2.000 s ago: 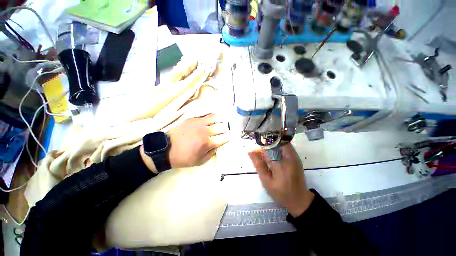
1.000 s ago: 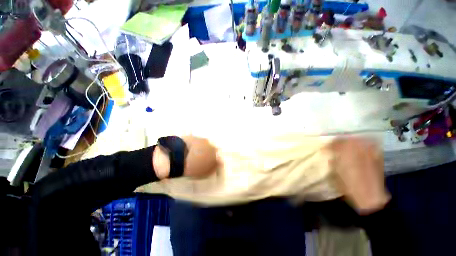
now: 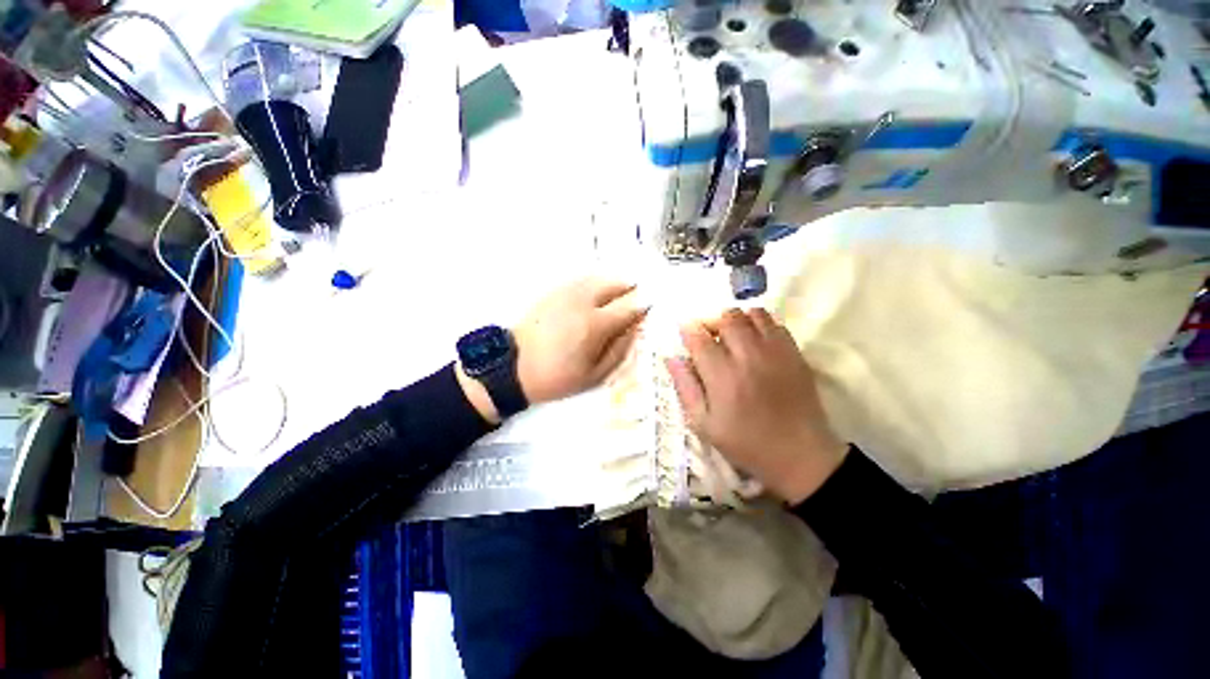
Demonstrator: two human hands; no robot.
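The cream garment piece point(image 3: 982, 358) lies on the white table to the right of the needle and under the machine arm. Its gathered edge point(image 3: 673, 451) runs down between my hands to the table's front edge, with a narrow white strip along it. My left hand point(image 3: 580, 338) presses on the cloth just left of and below the needle. My right hand point(image 3: 756, 391) holds the cloth at the gathered edge, fingers bent, just below the presser foot area point(image 3: 693, 248). The cloth under my fingertips is overexposed. More beige cloth point(image 3: 743, 584) hangs over the lap.
The white sewing machine point(image 3: 902, 146) spans the upper right. At left are a black phone point(image 3: 362, 112), a yellow item point(image 3: 240, 212), cables, papers and a green notebook point(image 3: 332, 19). A small blue item point(image 3: 345, 280) lies on the table. A blue crate point(image 3: 385, 597) shows below.
The cloth was spread along the front edge between both hands; now its main part lies to the right. Both hands have moved in close together below the needle.
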